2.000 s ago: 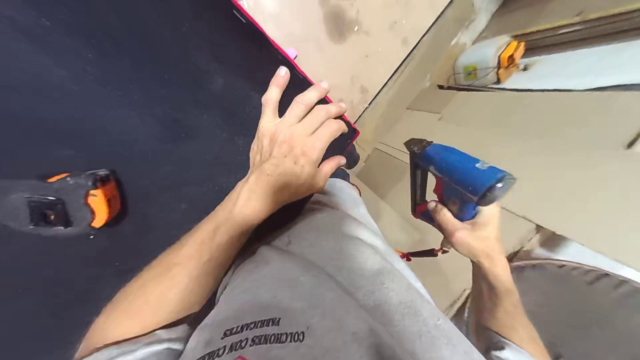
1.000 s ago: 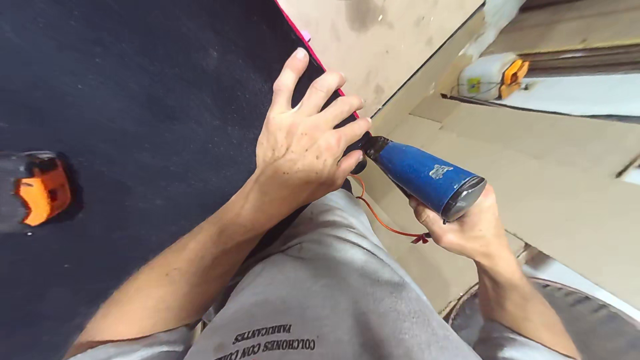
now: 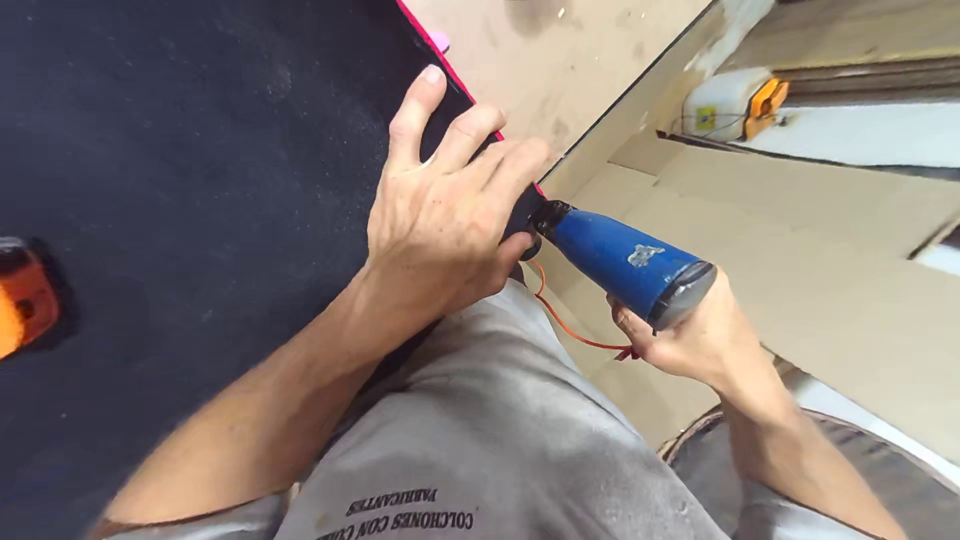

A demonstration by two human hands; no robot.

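Observation:
My left hand (image 3: 450,202) lies spread near the corner of a large panel covered in dark fabric (image 3: 195,187), its fingers reaching to the red-trimmed edge. In my right hand (image 3: 690,337) is a blue pneumatic staple gun (image 3: 630,259), gripped by its handle, which the tool's body mostly hides. The gun's black nose is at the panel's corner, just beyond my left thumb; whether it presses on the fabric cannot be told. A thin orange hose or cord (image 3: 570,326) curves between the corner and my right hand.
An orange and black tool (image 3: 26,300), partly out of view, lies on the dark fabric at far left. A whitish container (image 3: 724,105) with an orange tool (image 3: 765,109) stands at upper right. A round-rimmed object (image 3: 697,427) is at lower right. Tan boards cover the floor.
The staple gun in my right hand has moved left to the panel's corner, from clear of it two seconds ago. My left hand remains spread on the fabric.

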